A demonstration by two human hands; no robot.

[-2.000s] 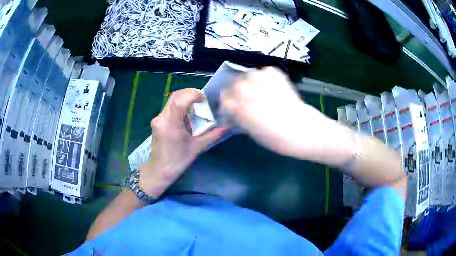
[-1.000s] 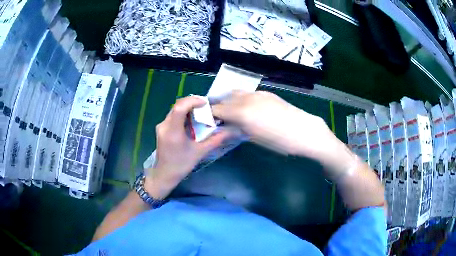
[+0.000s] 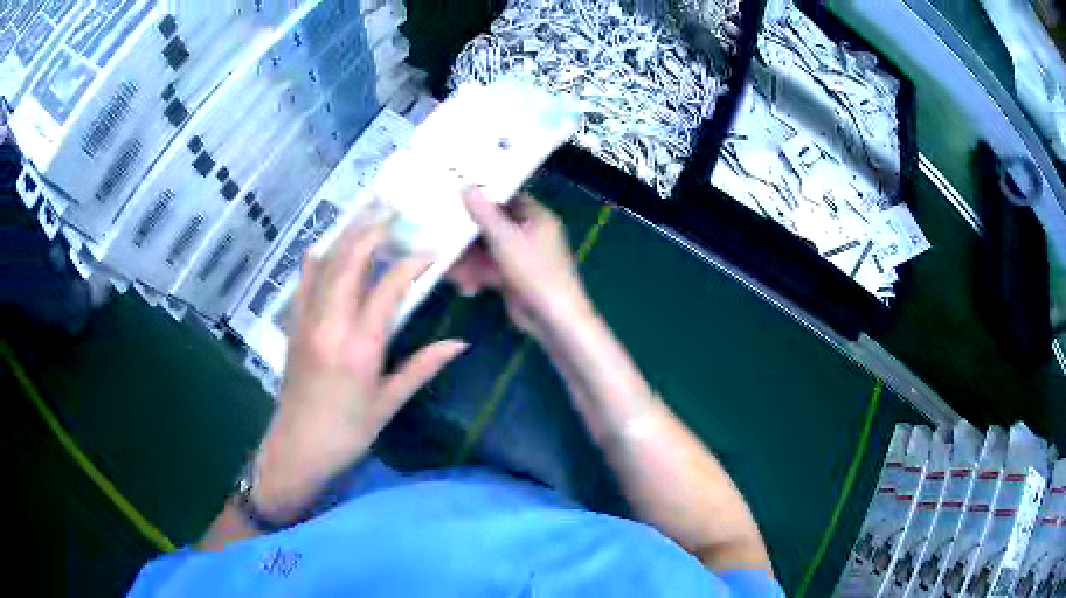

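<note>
A white printed retail carton [image 3: 468, 152] is held tilted in front of the left carton row, blurred at its upper end. My right hand [image 3: 520, 257] grips its right side, thumb on the face. My left hand [image 3: 345, 333] lies over the carton's lower left part with its fingers spread; whether it grips the carton cannot be told. The left carton row [image 3: 222, 164] stands upright and close-packed behind my left hand. Part of the held carton's lower end is hidden by my left hand.
Ahead are a black tray with a heap of white looped cables [image 3: 620, 82] and another with flat white packets [image 3: 807, 164]. A dark elongated object [image 3: 1012, 269] with a grey ring [image 3: 1020, 180] lies at the far right. The right carton row [image 3: 959, 502] stands at the lower right.
The view has turned left. The carton has moved from the middle of the bench to the left carton row. My left hand has opened from its curled hold, and my right hand now grips the carton's side.
</note>
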